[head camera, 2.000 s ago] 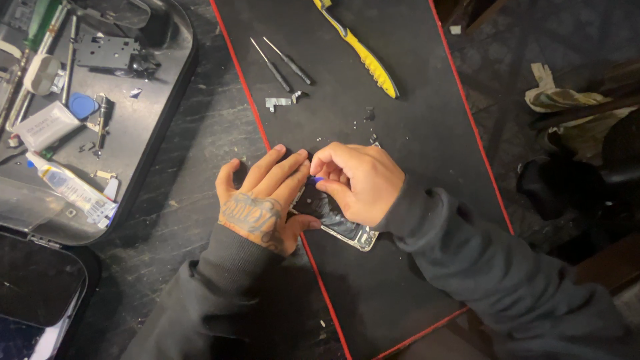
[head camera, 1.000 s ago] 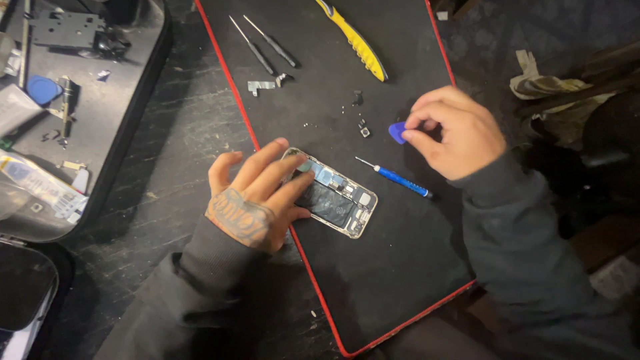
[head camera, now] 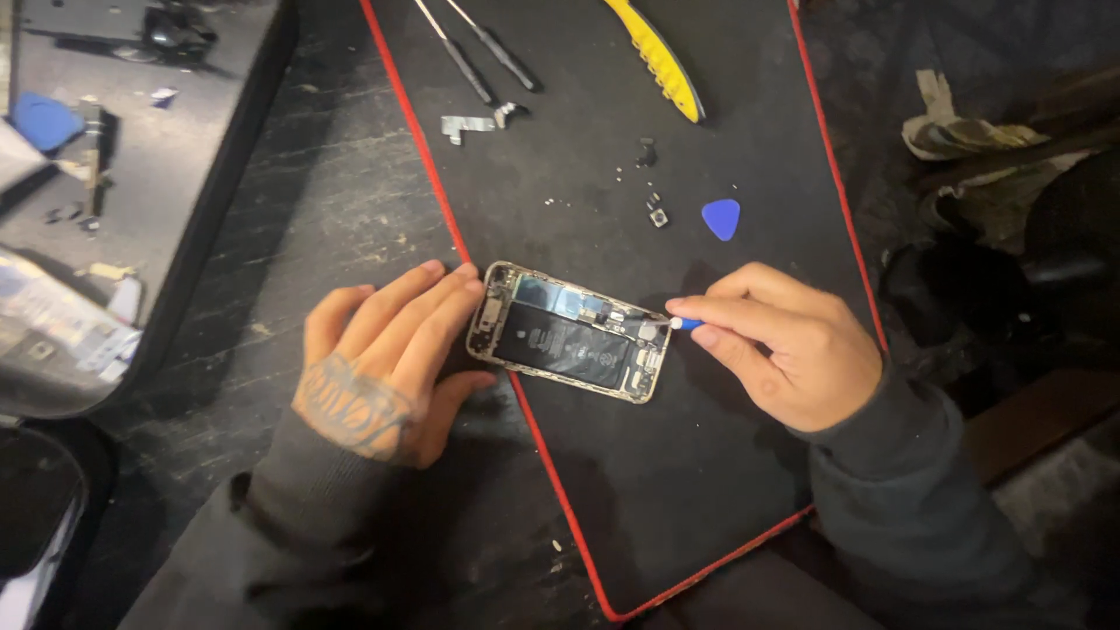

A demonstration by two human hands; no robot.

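Note:
An opened smartphone [head camera: 569,337] lies tilted across the red edge of the black mat, its battery and circuit board showing. My left hand [head camera: 394,363] rests at the phone's left end, fingers spread, fingertips at its frame. Between thumb and fingers, my right hand [head camera: 779,341] holds a small blue screwdriver [head camera: 688,324], its tip over the board at the phone's right end. The blue plastic opening pick [head camera: 721,219] lies on the mat above my right hand. Near it are a small camera module [head camera: 658,216] and several tiny parts.
Two thin screwdrivers [head camera: 494,57], a metal bracket [head camera: 467,127] and a yellow-handled tool [head camera: 661,66] lie on the upper mat [head camera: 700,490]. At left, a tray [head camera: 210,175] holds loose parts and another blue pick [head camera: 45,121]. A dark case [head camera: 96,472] stands at lower left.
My right hand has put the blue pick down on the mat and taken up the blue screwdriver, which lay beside the phone. It has moved back to the phone's right end.

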